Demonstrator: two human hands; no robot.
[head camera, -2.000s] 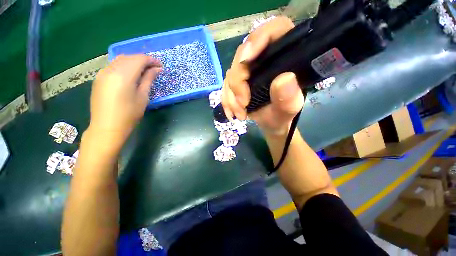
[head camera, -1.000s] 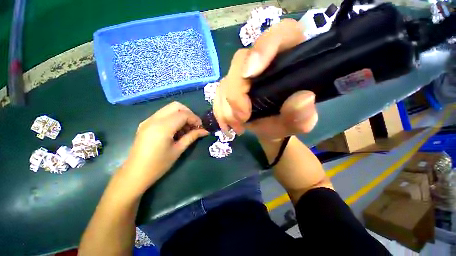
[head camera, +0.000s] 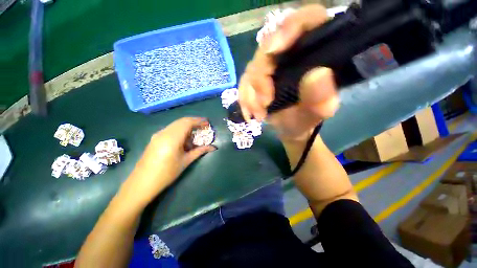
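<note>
My right hand (head camera: 293, 84) grips a thick black electric screwdriver (head camera: 361, 49); its dark nose points down-left over the bench, beside a few white inserts (head camera: 243, 133). A black cord hangs at that wrist. My left hand (head camera: 175, 149) holds one white insert (head camera: 203, 136) between thumb and fingers, just above or on the bench, left of the nose and apart from it. The blue tray (head camera: 128, 86) of small silver screws (head camera: 180, 68) lies beyond my left hand. Several more white inserts (head camera: 109, 152) lie on the bench at the left.
The dark green bench (head camera: 178, 209) has a pale edge strip (head camera: 73, 81) beside a green belt (head camera: 89, 23). A metal post (head camera: 36, 57) stands at the upper left. A white pile (head camera: 272, 23) lies behind my right hand. Cartons (head camera: 434, 230) and yellow floor lines are at the right.
My left hand went from the screw tray to the screwdriver nose, then back left a little with an insert in its fingers. The right hand still holds the screwdriver.
</note>
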